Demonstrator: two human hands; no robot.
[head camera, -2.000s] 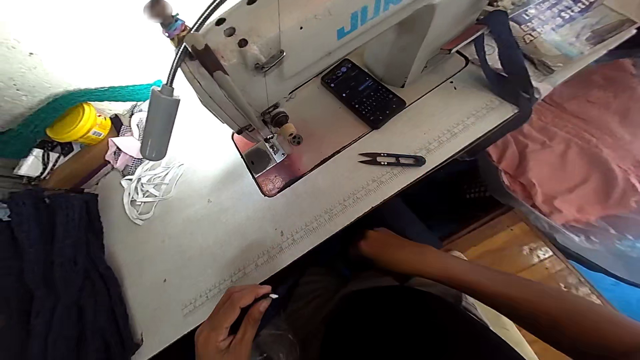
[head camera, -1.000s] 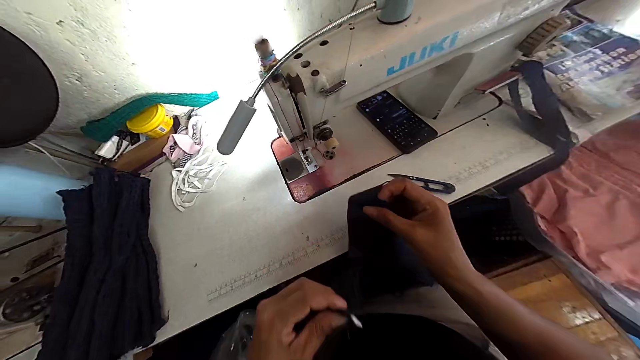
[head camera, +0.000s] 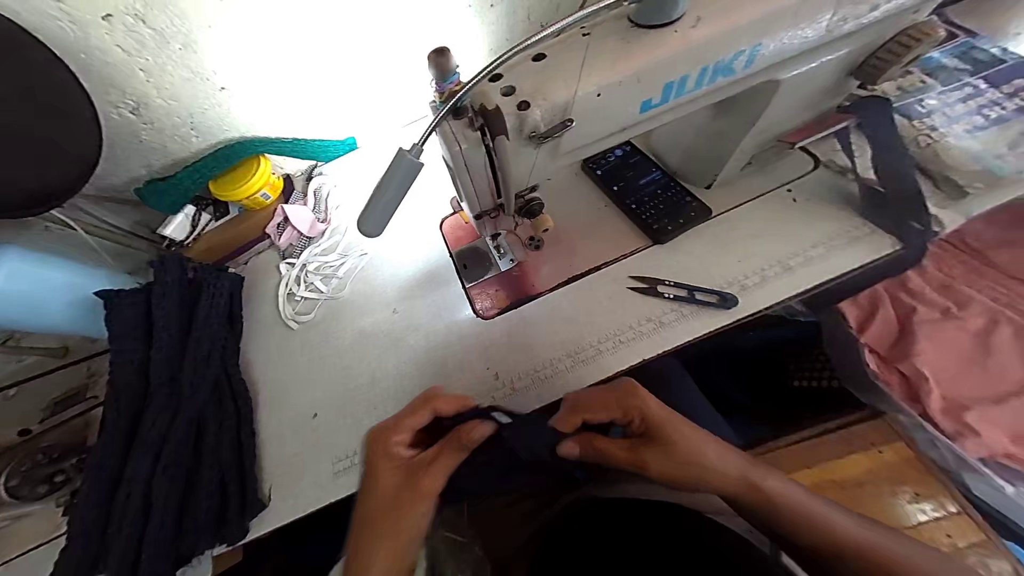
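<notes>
At the table's front edge, my left hand (head camera: 424, 448) pinches dark navy fabric (head camera: 528, 442) between thumb and fingers. A small white piece, perhaps a label, shows on the fabric's edge close to those fingertips. My right hand (head camera: 632, 428) grips the same fabric a short way to the right, so it spans both hands. Beyond them stands a Juki sewing machine (head camera: 616, 72), its presser foot (head camera: 502, 250) over the reddish bed plate with no fabric under it. Thread snips (head camera: 682, 293) lie on the table behind my right hand.
A phone (head camera: 646, 192) rests on the machine bed. White elastic or tape (head camera: 316, 276), a yellow tub (head camera: 246, 182) and teal fabric (head camera: 240, 156) lie at the back left. Dark gathered cloth (head camera: 172, 400) hangs over the left side. Pink fabric (head camera: 952, 328) is at the right. A lamp (head camera: 390, 192) overhangs the table.
My right hand has come down and left from beside the snips, where it held up dark fabric a second ago. Both hands are now close together on the fabric.
</notes>
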